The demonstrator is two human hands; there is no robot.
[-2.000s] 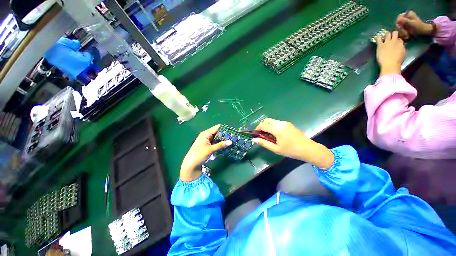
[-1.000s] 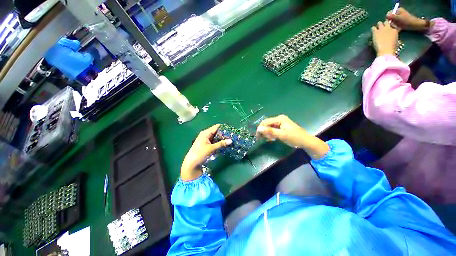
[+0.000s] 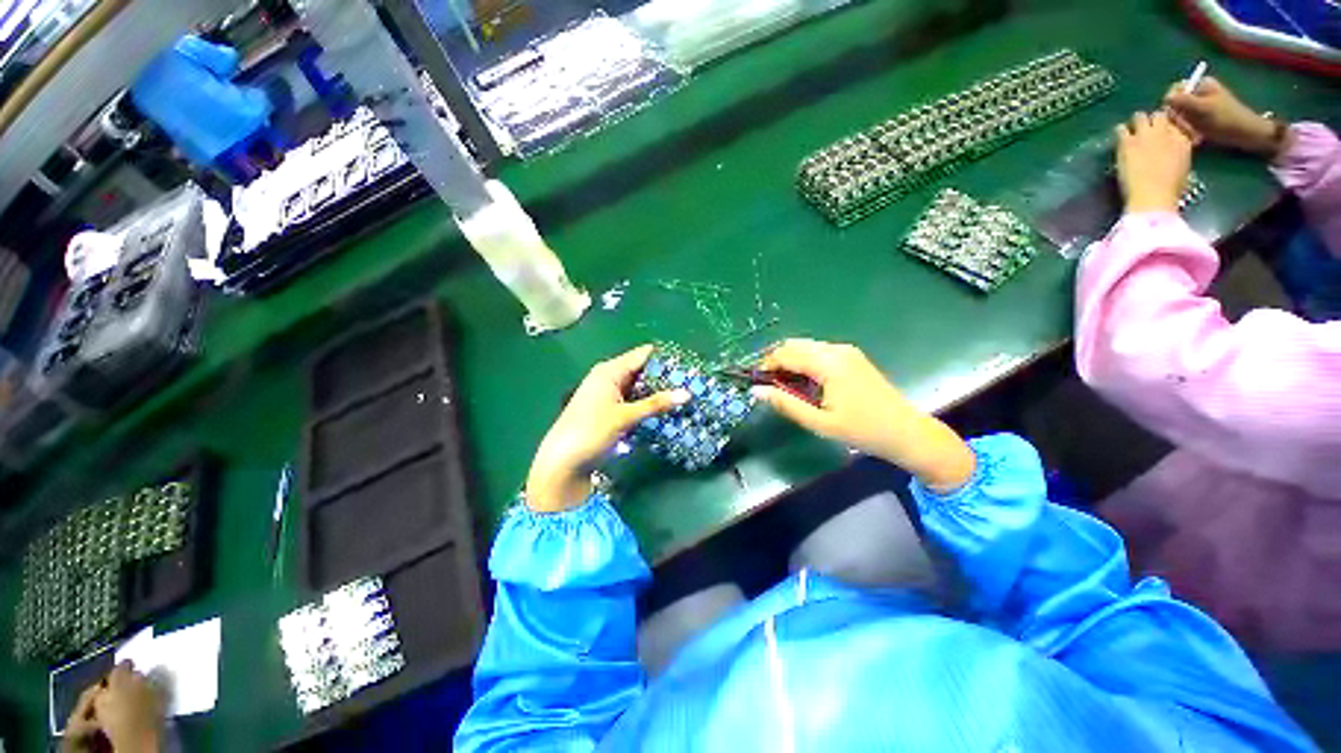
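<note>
My left hand [image 3: 591, 427] holds a circuit board panel [image 3: 694, 415] by its left edge, thumb on top, above the bench near its front edge. My right hand [image 3: 831, 394] holds dark tweezers [image 3: 782, 383], whose tips reach the panel's upper right edge. Whether the tips grip anything is too small to tell. Thin green offcuts [image 3: 713, 305] lie scattered on the bench just beyond the panel.
A black compartment tray [image 3: 385, 427] lies left, a bright panel [image 3: 341, 643] at its near end. A wrapped post [image 3: 530, 265] stands ahead. Right are stacked panels [image 3: 956, 133], a loose panel [image 3: 971, 240] and a pink-sleeved person's hands [image 3: 1154, 155]. Another hand [image 3: 121, 714] is lower left.
My right hand has come back to the panel's edge with the tweezers showing again. The panel is tilted a little differently. The camera view has shifted slightly. The left neighbour's hand shows more.
</note>
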